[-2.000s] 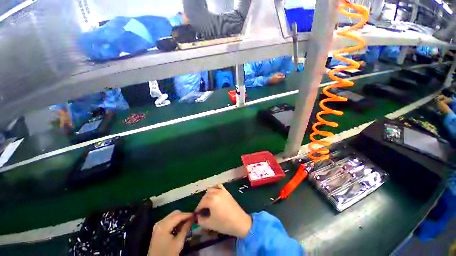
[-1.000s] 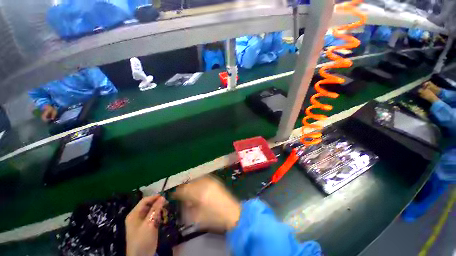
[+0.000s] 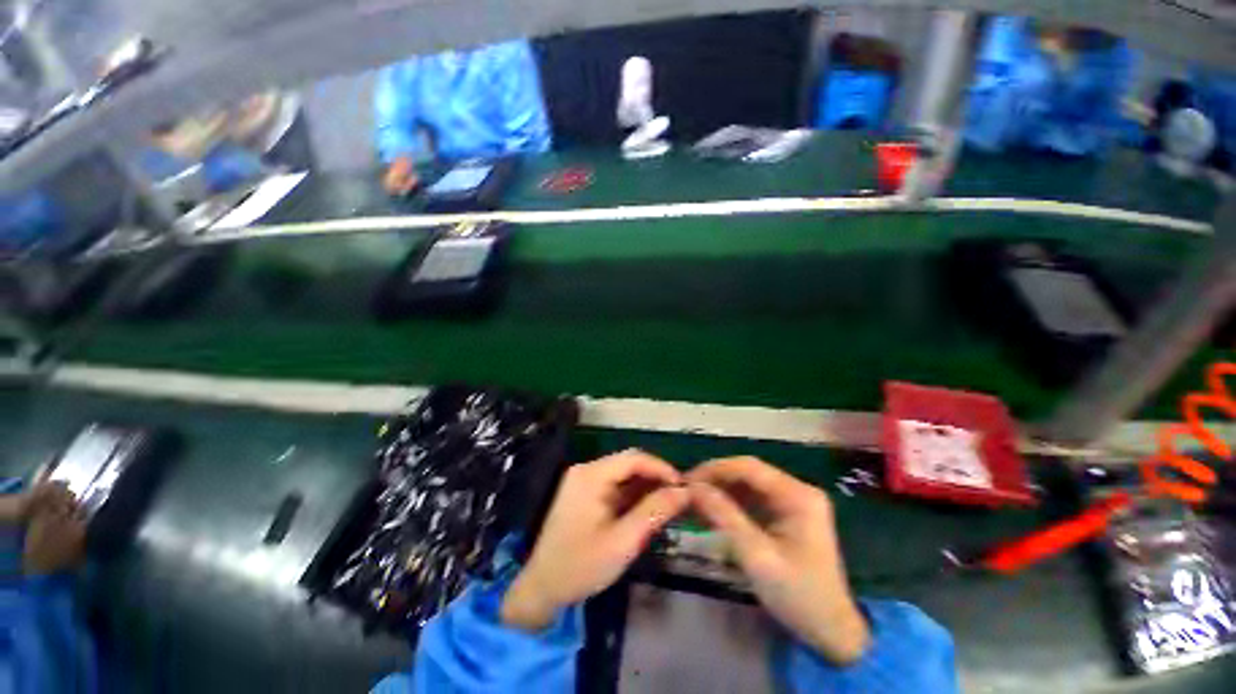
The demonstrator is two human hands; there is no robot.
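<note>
My left hand [image 3: 596, 522] and my right hand [image 3: 775, 542] meet at their fingertips above the board end of a tablet unit [image 3: 691, 644]. The fingers are pinched together; any small part between them is too small or hidden to tell. The unit is a dark-edged case with a large silver-grey panel, cut off by the lower edge of the picture. Part of its narrow circuit board [image 3: 698, 549] shows between my hands. A black parts tray [image 3: 454, 502], heaped with tangled dark strips with silver-white ends, lies left of my left hand.
A red bin [image 3: 956, 445] with white bits is to the right, beside a red-orange tool [image 3: 1057, 534] with an orange coiled cord [image 3: 1193, 447]. A shiny clear tray [image 3: 1177, 597] is at far right. Tablet units [image 3: 447, 269] lie on the green conveyor [image 3: 732, 298]. Another person's hand [image 3: 54, 526] is at left.
The view has swung left, so the scene has shifted right in the picture. My hands have come together at the fingertips; before, they were apart, with a thin dark strip in my left fingers.
</note>
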